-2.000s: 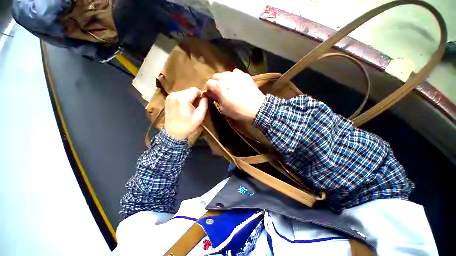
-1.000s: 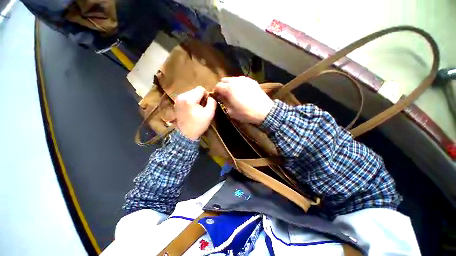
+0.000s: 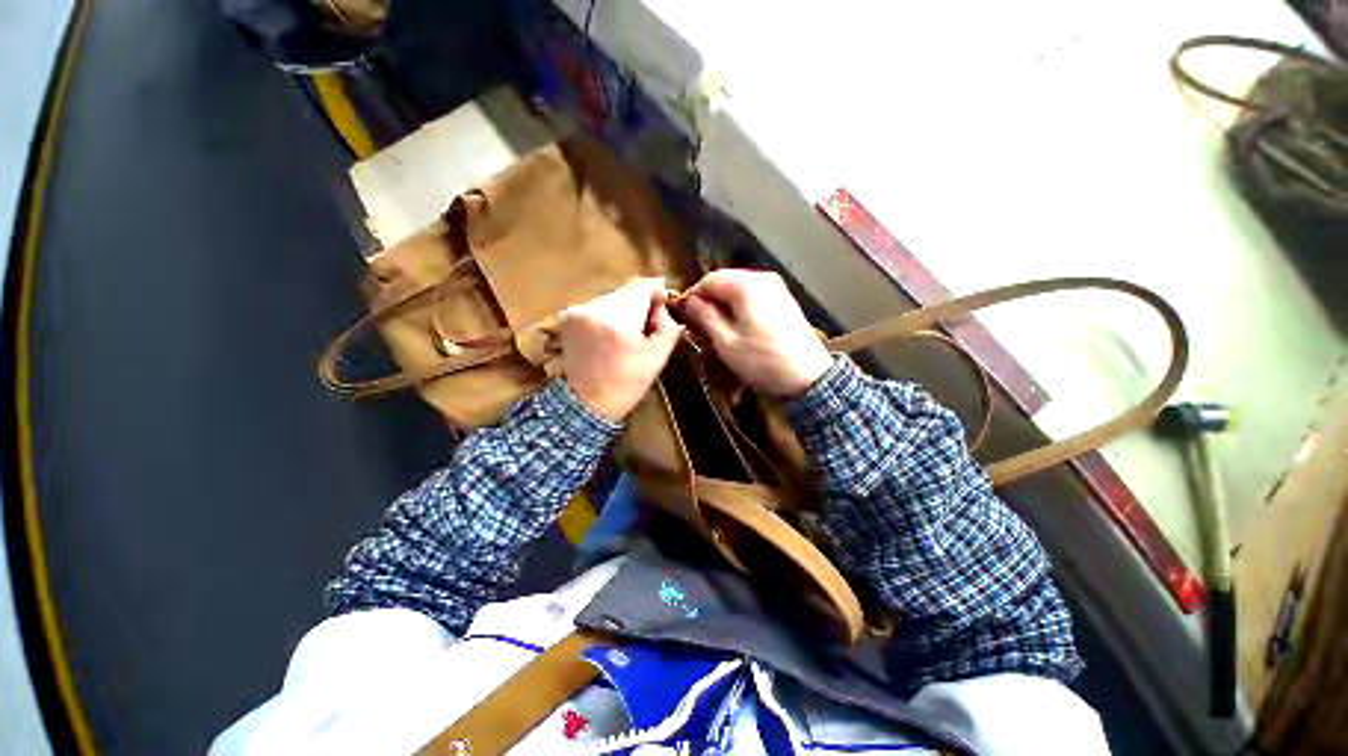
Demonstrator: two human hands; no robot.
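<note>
A brown tote bag rests on my lap with its mouth open towards me. My left hand and my right hand pinch its far top edge, fingertips close together. The exact small part between the fingers is hidden. One long shoulder handle loops out to the right over the table edge. The mouth opening shows dark below my hands.
More brown bags lie beyond my hands at left, by a pale board. On the white table are a red strip, a hammer, a small dark tool and a dark brown bag.
The view has swung right, bringing the hammer and the dark brown bag on the table into sight. Both hands still pinch the top edge. The near handle has shifted into a rounder curve.
</note>
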